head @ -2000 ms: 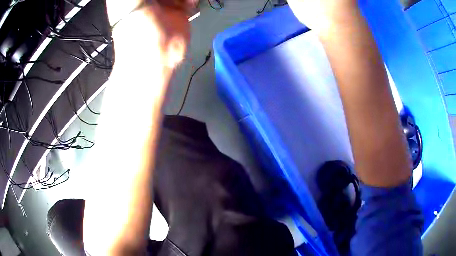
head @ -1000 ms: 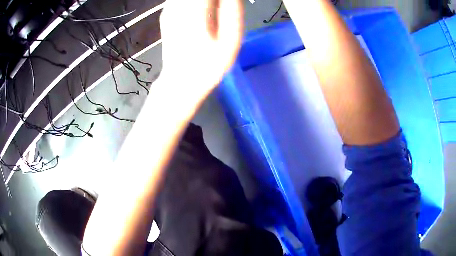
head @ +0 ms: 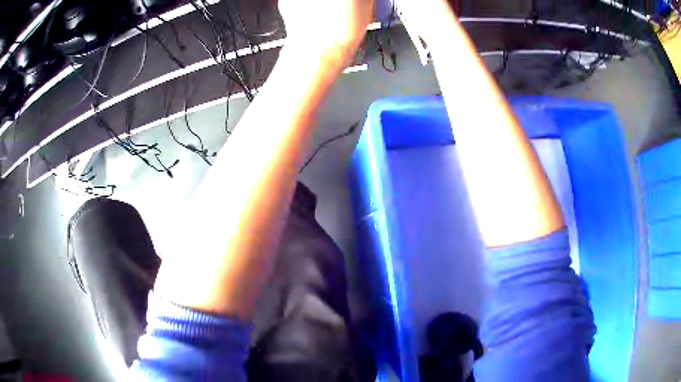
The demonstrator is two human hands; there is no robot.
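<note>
My left hand (head: 332, 22) is overexposed and partly cut off by the top edge; what it holds cannot be made out. My right hand (head: 418, 11) is mostly beyond the top edge, and only its washed-out wrist end shows. The hands are close together before the rack. Black headphones (head: 452, 336) lie at the near end of the blue bin (head: 377, 186), partly hidden by my right sleeve. A pale liner sheet (head: 425, 224) covers the bin's bottom.
The curved dark rack (head: 112, 101) with white edges runs across the top and left, with thin black cables (head: 153, 153) hanging off it. A loose cable (head: 328, 145) shows beside the bin. My dark-clothed knees are below. Another blue ribbed surface (head: 664, 224) stands at the right.
The view has tilted up, showing more rack, and the bin sits lower. Both forearms still reach to the top edge, the left one now farther right.
</note>
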